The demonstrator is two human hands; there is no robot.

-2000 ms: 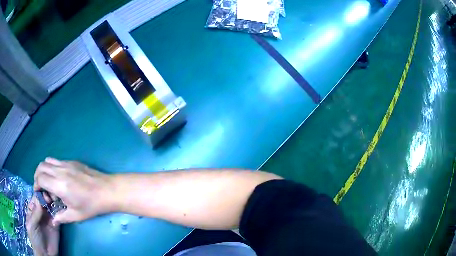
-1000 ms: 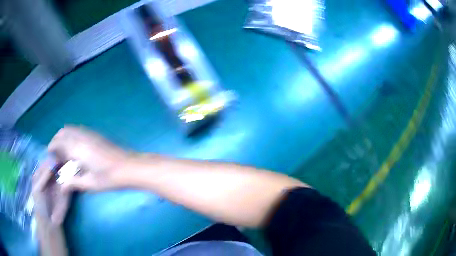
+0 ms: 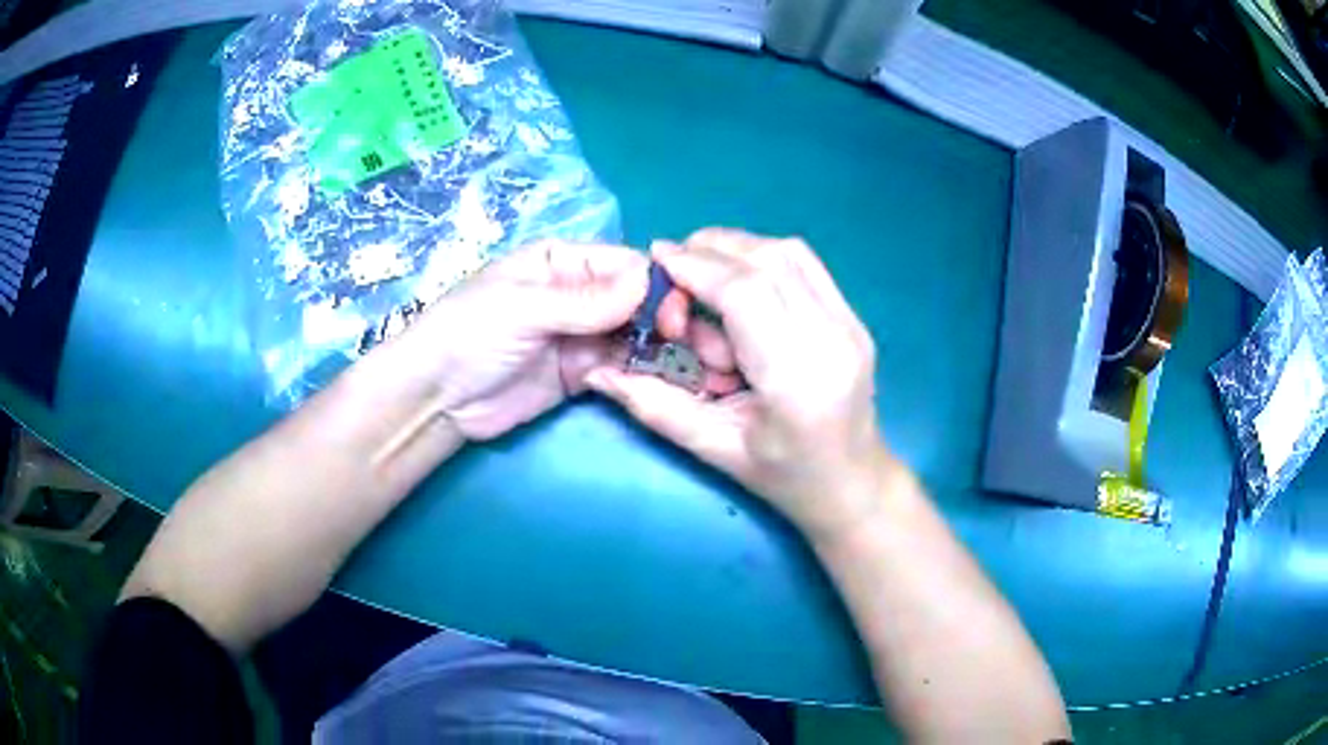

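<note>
My left hand (image 3: 532, 328) and my right hand (image 3: 779, 349) meet above the middle of the bench. A small dark block (image 3: 654, 296) is pinched upright between the fingertips of both hands. A small silvery metal clip (image 3: 673, 364) with holes lies below it, at the fingers of my right hand. Whether the clip touches the block is hard to tell. The large clear parts bag (image 3: 437, 218), with a green label (image 3: 382, 109), lies behind my left forearm and is partly hidden by it.
A grey tape dispenser (image 3: 1041, 320) with an amber tape roll (image 3: 1165, 284) stands right. A small bag with a white label (image 3: 1289, 408) lies far right. Pale pieces in rows (image 3: 32, 160) lie on a black mat (image 3: 80, 218) at left. A stool (image 3: 66, 495) is below left.
The view has swung left, so both hands and the whole parts bag now show near the middle, and the dispenser has shifted to the right. Both hands are still together around small parts.
</note>
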